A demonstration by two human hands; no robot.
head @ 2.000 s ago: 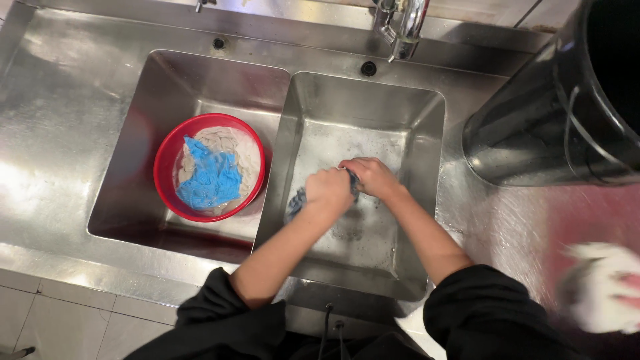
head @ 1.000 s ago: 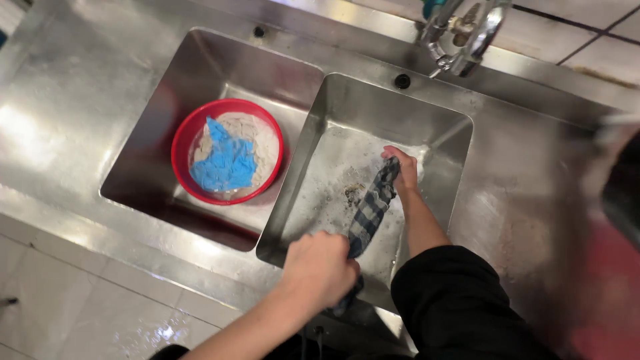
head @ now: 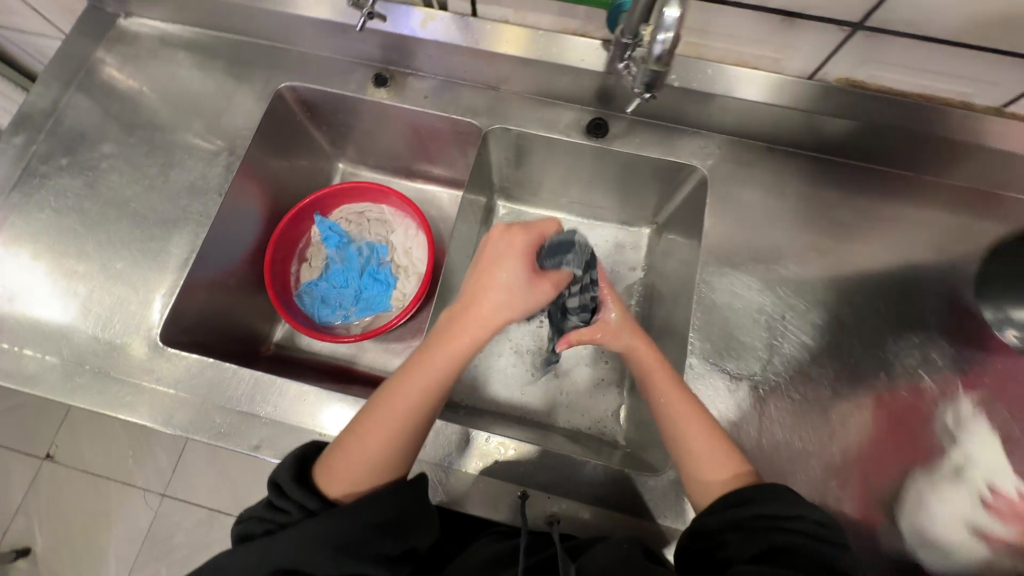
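A wet, dark grey striped cloth (head: 578, 300) is bunched between my hands, above the right basin of a steel double sink (head: 560, 408). My left hand (head: 516, 268) grips its upper end from the left. On the other side my right hand (head: 612, 316) holds the lower part, thumb in front and the other fingers mostly hidden behind the fabric. Suds and small bubbles lie on the basin floor. In the left basin sits a red plastic bowl (head: 276, 276) holding a blue cloth (head: 348, 276) and pale cloths (head: 408, 240) in water.
A faucet (head: 648, 60) rises behind the right basin, with a smaller tap (head: 366, 14) farther left. At the lower right, another person's hand (head: 1006, 508) is at a blurred white cloth (head: 948, 488). Part of a black container (head: 1004, 288) shows at the right edge.
The striped cloth, stretched lengthwise between my hands a second ago, is now bunched, with my hands closer together. The black container, upright on the right counter two seconds ago, shows only at the right edge.
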